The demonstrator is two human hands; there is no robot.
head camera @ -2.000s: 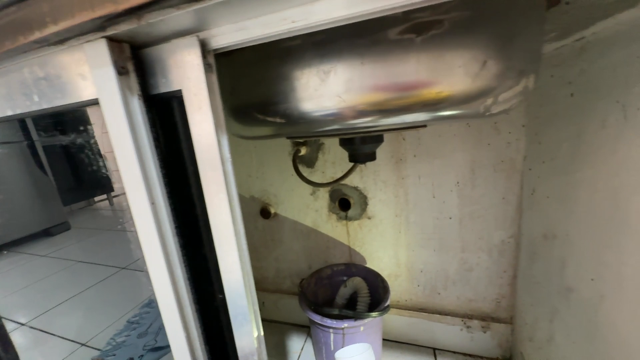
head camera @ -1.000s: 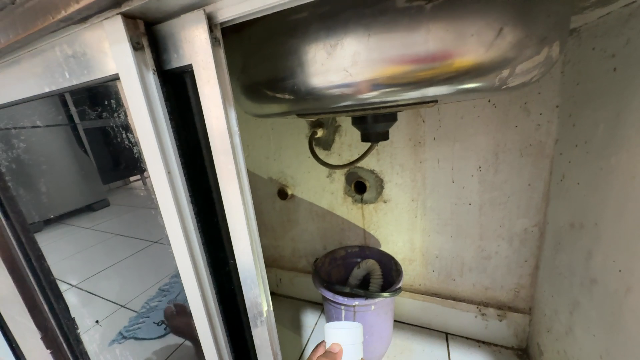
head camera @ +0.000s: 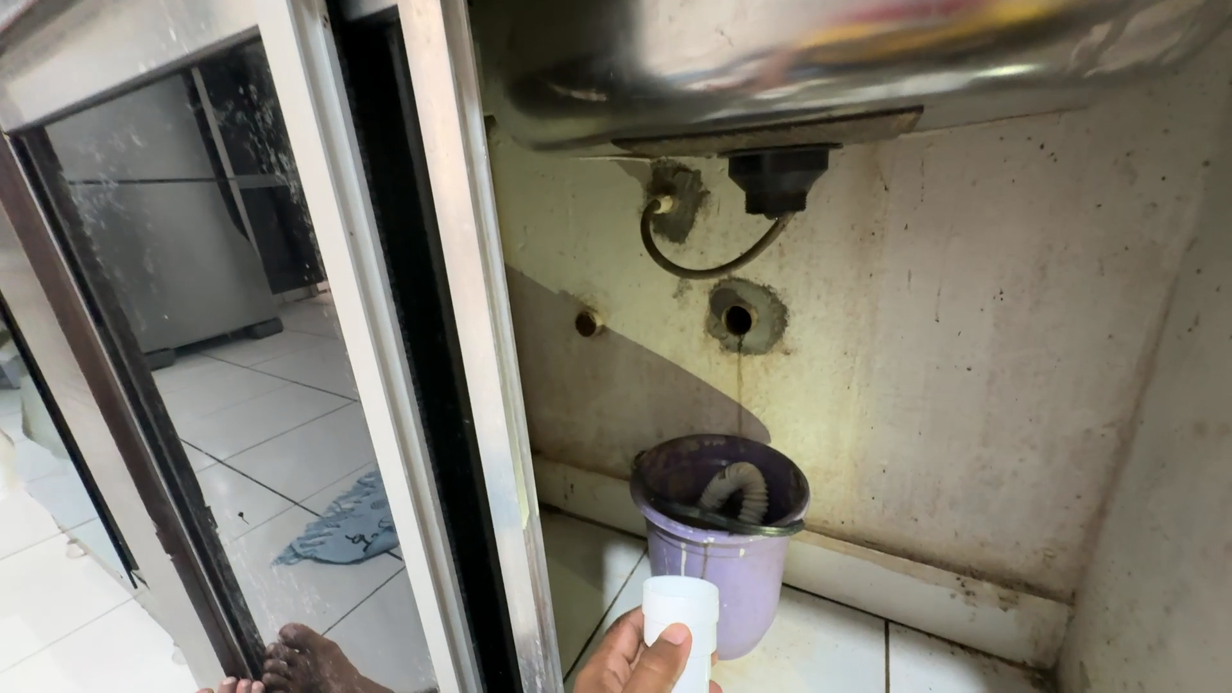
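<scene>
My left hand [head camera: 640, 659] comes in from the bottom edge, its thumb in front of a white plastic pipe fitting [head camera: 681, 616] held upright. Behind the fitting stands a purple bucket [head camera: 717, 587] with a ribbed drain hose [head camera: 736, 491] in it. Overhead is the underside of a steel sink basin [head camera: 654, 67] with a black drain outlet [head camera: 778, 178]. A thin curved hose [head camera: 707, 273] runs between the wall and the outlet area. Below it, the wall has an open pipe hole [head camera: 738, 320], and a smaller pipe stub [head camera: 588, 322] lies further left. My right hand is out of view.
Metal-framed glass sliding doors [head camera: 356, 318] border the opening on the left, reflecting a foot [head camera: 313, 659] and a blue cloth [head camera: 351, 525]. A side wall [head camera: 1145, 462] bounds the right. White tiles and a low ledge [head camera: 934, 587] lie at the bottom.
My left hand and more of the white fitting have come into view at the bottom, in front of the bucket. Two seconds ago only the fitting's top showed. The view has moved closer.
</scene>
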